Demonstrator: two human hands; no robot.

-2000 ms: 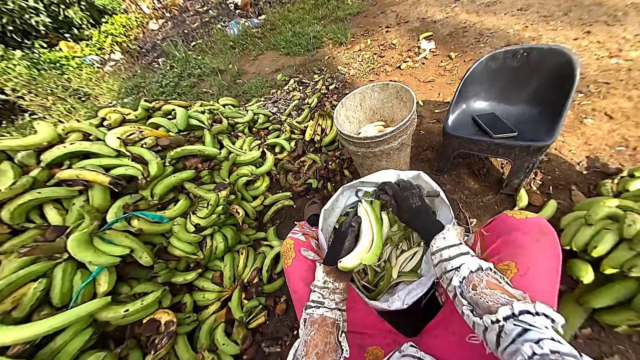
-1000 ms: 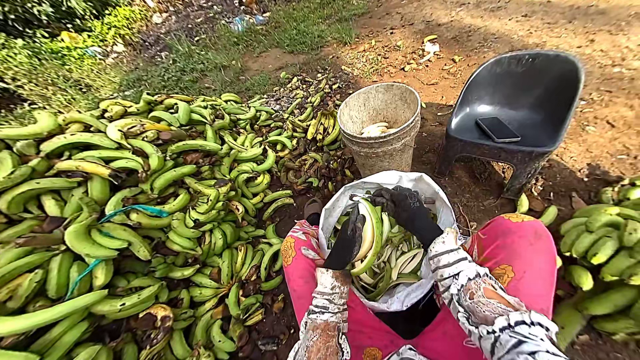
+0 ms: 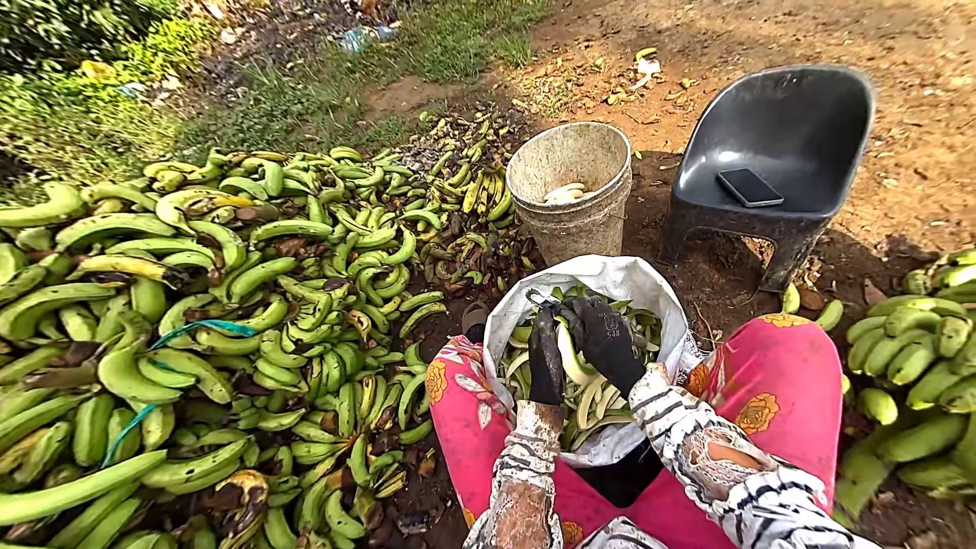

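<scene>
Both of my hands wear black gloves and meet over a white sack (image 3: 662, 288) full of green peels (image 3: 602, 404), set between my knees. A partly peeled green plantain (image 3: 572, 352) is held between them. My left hand (image 3: 546, 354) is on its left side, beside a small metal blade (image 3: 540, 297) at the fingertips; which hand grips the blade is hard to tell. My right hand (image 3: 606, 339) closes over the plantain from the right. Fingers hide its upper end.
A dirty bucket (image 3: 573, 221) with peeled plantains (image 3: 566, 193) stands beyond the sack. A black plastic chair (image 3: 778, 145) holds a phone (image 3: 749, 187). Green plantains (image 3: 297, 320) are heaped at left, with more bunches (image 3: 911, 343) at right.
My hands have drawn together at the plantain's upper end, and the fruit stands more upright than two seconds ago. The metal blade now shows at the fingertips.
</scene>
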